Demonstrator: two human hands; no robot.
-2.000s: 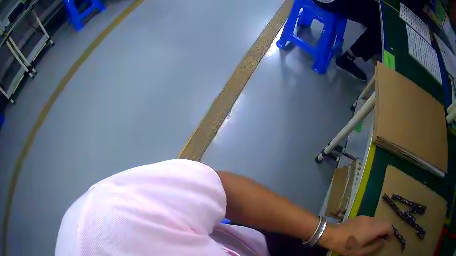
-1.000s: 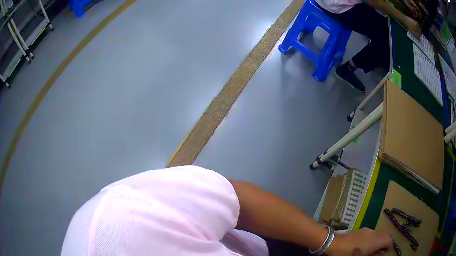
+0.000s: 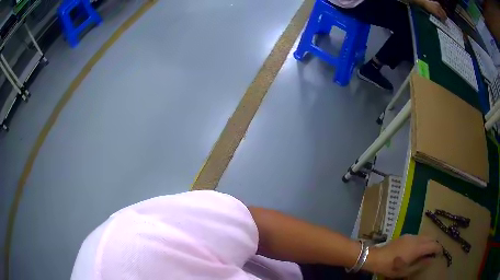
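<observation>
My left hand (image 3: 408, 256), bare with a silvery bangle at the wrist, reaches in at the lower right. Its fingers are bent down at a short, dark, beaded-looking stick (image 3: 448, 256) on a flat brown cardboard sheet (image 3: 438, 199). The fingertips are at the stick's upper end; whether they grip it cannot be told. Longer dark sticks (image 3: 450, 231) lie crossed on the same sheet, just beyond the fingers. My right hand is out of the picture.
A thicker cardboard-covered stack (image 3: 449, 128) lies beyond the sheet on the green bench mat (image 3: 421, 175). Below the bench edge are a white slotted rack (image 3: 392, 205) and bench legs. A person sits on a blue stool (image 3: 335, 41) farther along.
The view has shifted slightly. My left hand remains by the short stick, its fingertips now closer to the stick's upper end. The seated person's hand now rests on the bench papers.
</observation>
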